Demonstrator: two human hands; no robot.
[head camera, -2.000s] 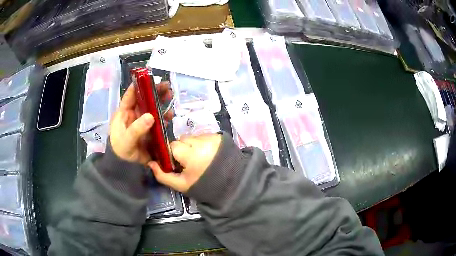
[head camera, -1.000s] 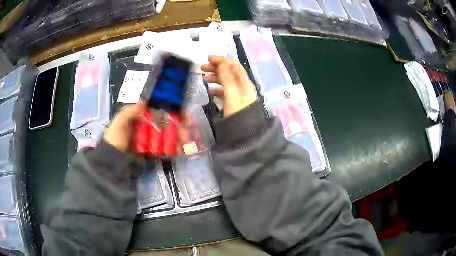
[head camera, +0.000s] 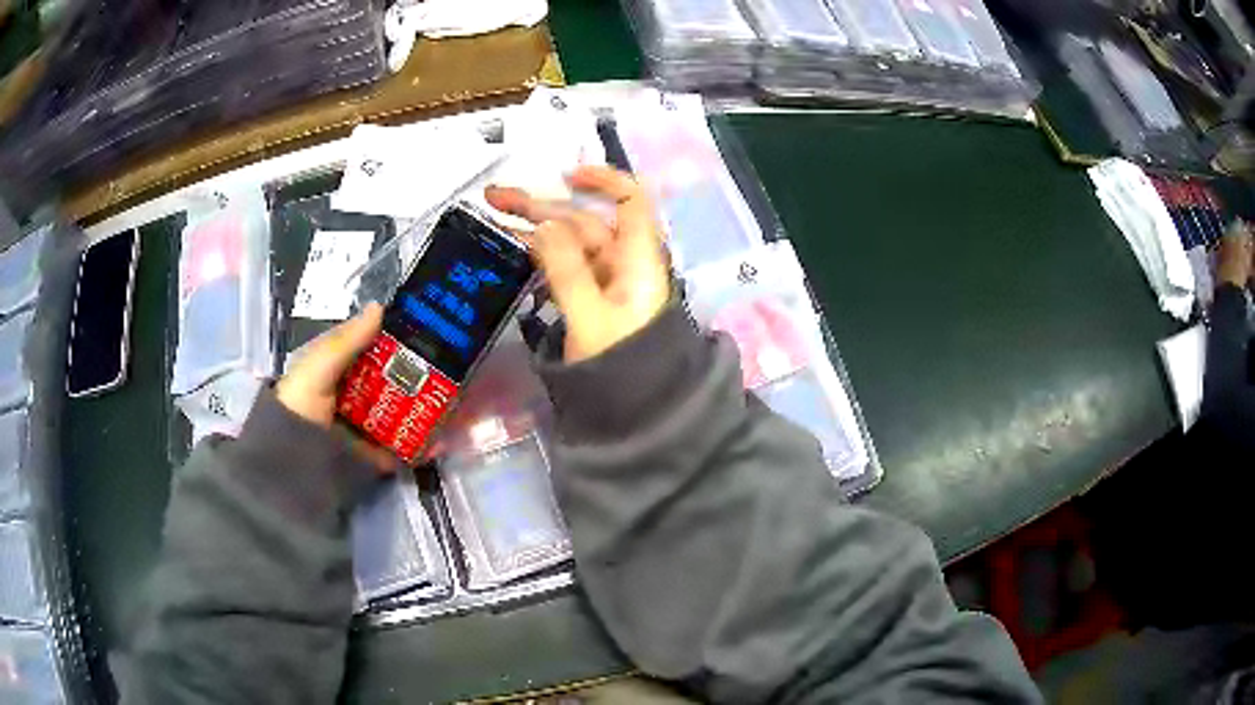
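A red keypad phone (head camera: 438, 331) with a dark screen showing blue print is held tilted, front up, above the blister tray. My left hand (head camera: 330, 375) grips its lower left side at the red keypad end. My right hand (head camera: 595, 262) is at the phone's upper right corner with fingers bent; a clear film (head camera: 430, 225) shows by the phone's top edge, and I cannot tell whether the fingers hold it. Bagged phones (head camera: 771, 331) lie in the tray (head camera: 870, 475). A label slip (head camera: 332, 273) lies in a pocket left of the phone.
A smartphone (head camera: 103, 311) lies at the left beside another loaded tray (head camera: 30, 551). A tray stack (head camera: 840, 62) stands at the rear right, dark trays (head camera: 207, 86) at the rear left. White frosted bags (head camera: 413, 168) lie at the tray's back. Another person's hand (head camera: 1235, 256) is at the right edge.
The phone has turned from edge-on to screen up, and is now tilted to the right. My right hand left its lower edge and moved up to its top corner.
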